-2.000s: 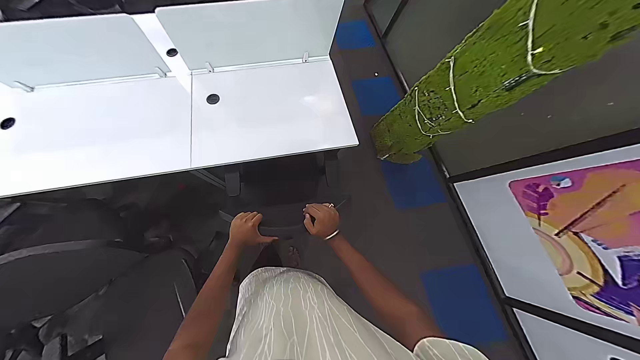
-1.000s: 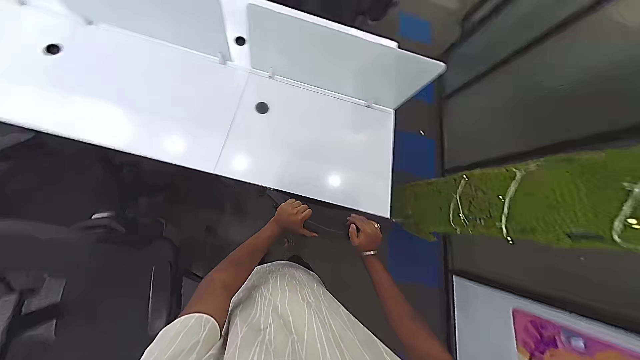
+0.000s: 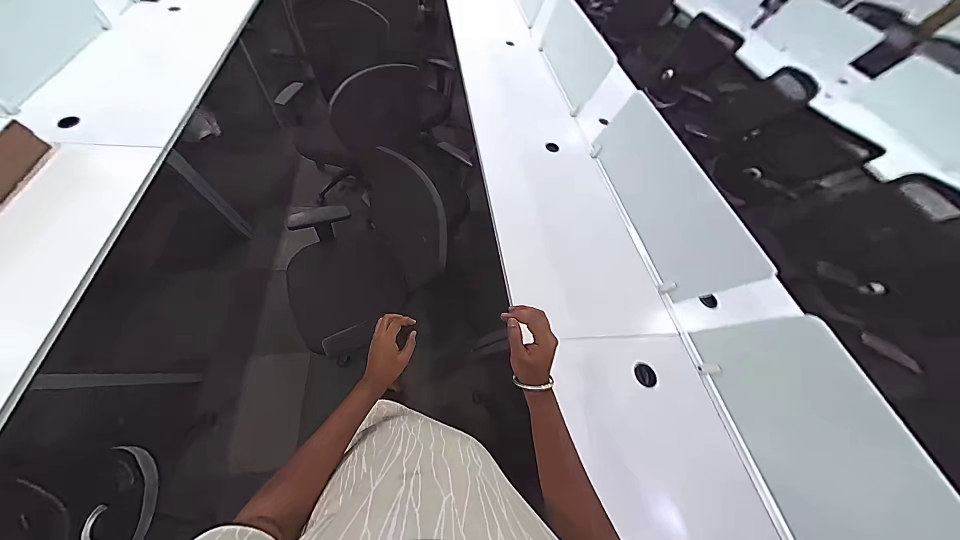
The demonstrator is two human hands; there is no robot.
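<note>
My left hand (image 3: 390,349) is held in the air in front of my body, fingers curled and parted from the thumb, with nothing in it. Just beyond it stands a dark office chair (image 3: 341,289) with an armrest. My right hand (image 3: 532,345), with a bangle at its wrist, is raised at the front edge of a long white desk (image 3: 555,247). Its fingers bend toward the thumb with a gap between them, and nothing shows in it. Whether its fingertips touch the desk edge, I cannot tell.
Several dark office chairs (image 3: 409,202) crowd the aisle ahead. Another white desk (image 3: 82,202) runs along the left, with a brown object (image 3: 21,159) on it. Frosted divider panels (image 3: 675,202) stand along the right desk. A chair (image 3: 135,480) is at the lower left.
Both hands were on a dark curved chair part by the desk; now they are off it and apart. The view has swung strongly, from the desk end and green column to the aisle between desks.
</note>
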